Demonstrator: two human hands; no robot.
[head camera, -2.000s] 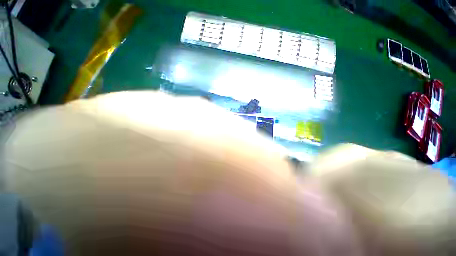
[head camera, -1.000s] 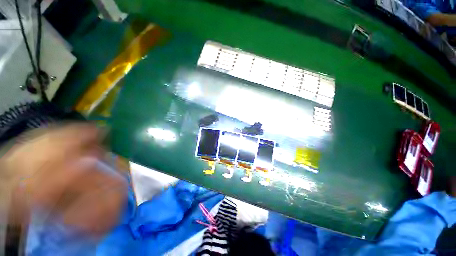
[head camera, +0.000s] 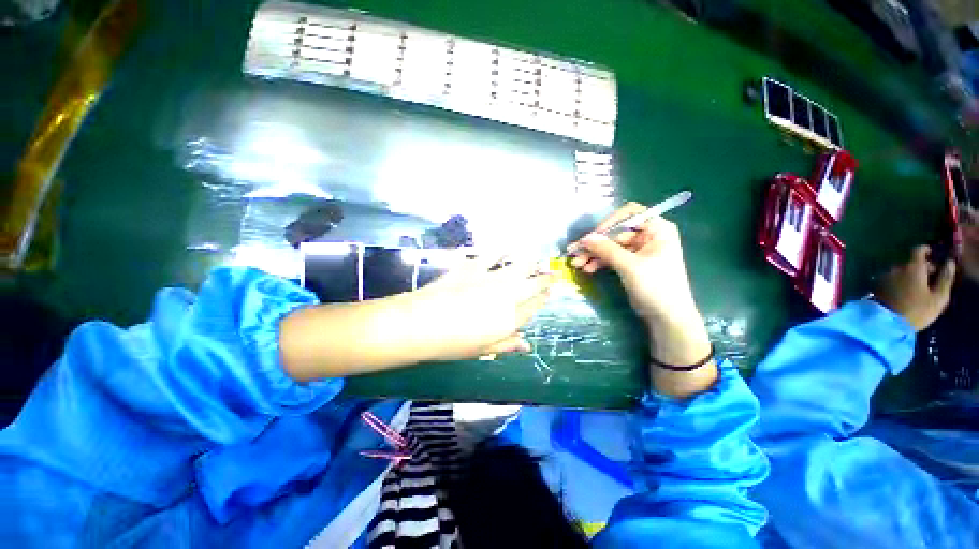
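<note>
My right hand (head camera: 639, 257) holds a slim silver-white pen-like tool (head camera: 657, 211), its rear end pointing up and right. My left hand (head camera: 488, 306) reaches across the displays, fingertips close to the right fingertips; whether it grips anything is hidden. Dark LCD modules (head camera: 331, 275) lie side by side beneath the left hand and forearm, which cover their lower edges and the right end of the row. A yellow tape piece (head camera: 565, 270) shows between the hands, partly covered. A long white die-cut sheet (head camera: 429, 67) lies above the glaring clear film (head camera: 451, 161).
Small dark lumps (head camera: 315, 221) lie above the displays. Amber tape (head camera: 54, 139) runs along the left. Red phone housings (head camera: 791, 222) and another display row (head camera: 802, 113) lie at right. A neighbour's hand (head camera: 916, 287) and blue sleeve are at far right.
Both hands now meet over the right end of the display row, the right holding the tool. The view has shifted, moving the bench items left and up. A neighbour's hand has appeared at right.
</note>
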